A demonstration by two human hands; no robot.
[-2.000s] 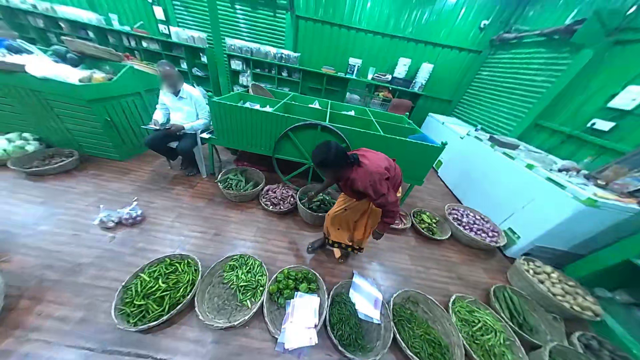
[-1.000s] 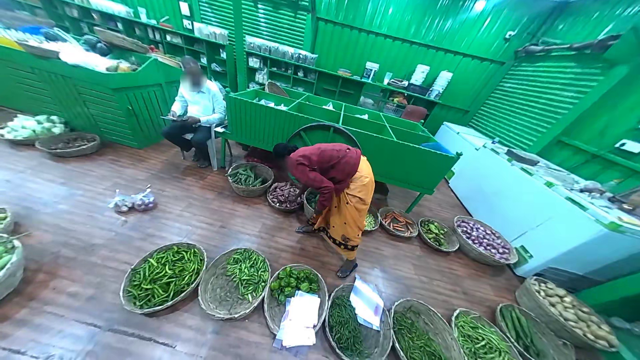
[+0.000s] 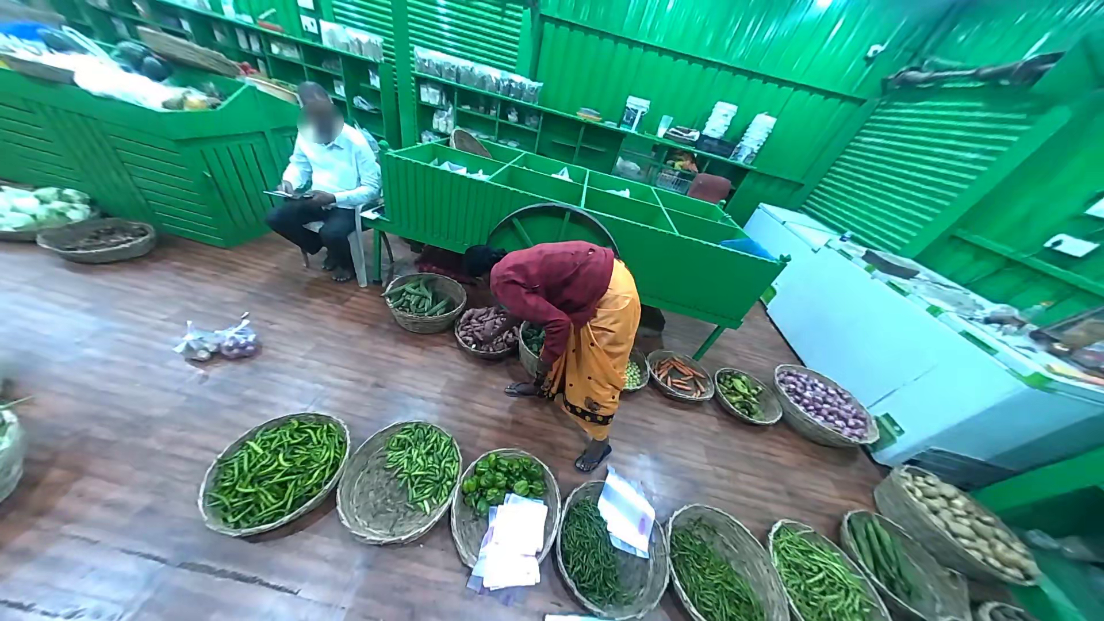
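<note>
Neither of my hands shows in the head view. Below me stands a row of woven baskets on the wooden floor: green chillies [image 3: 276, 473], smaller green chillies [image 3: 423, 466], green capsicums [image 3: 503, 479], thin green beans or chillies [image 3: 591, 552] and more long green vegetables [image 3: 824, 573]. White papers [image 3: 516, 539] lie over the capsicum basket, and another sheet [image 3: 627, 509] lies across the basket beside it. Beyond the row, a person in a maroon top [image 3: 556, 285] bends low over a basket of dark green vegetables [image 3: 533, 338], beside a basket of reddish-brown roots [image 3: 488, 331].
A green divided cart [image 3: 569, 216] stands behind the bending person. A seated person [image 3: 332, 172] holds a flat object at the left. Tied plastic bags [image 3: 220, 341] lie on the floor. White chest freezers [image 3: 914, 345], a basket of onions [image 3: 824, 404] and a basket of potatoes [image 3: 957, 522] are at the right.
The person in maroon has turned and bends toward the left, uncovering the carrot basket that their body hid two seconds ago. The baskets and papers have not moved.
</note>
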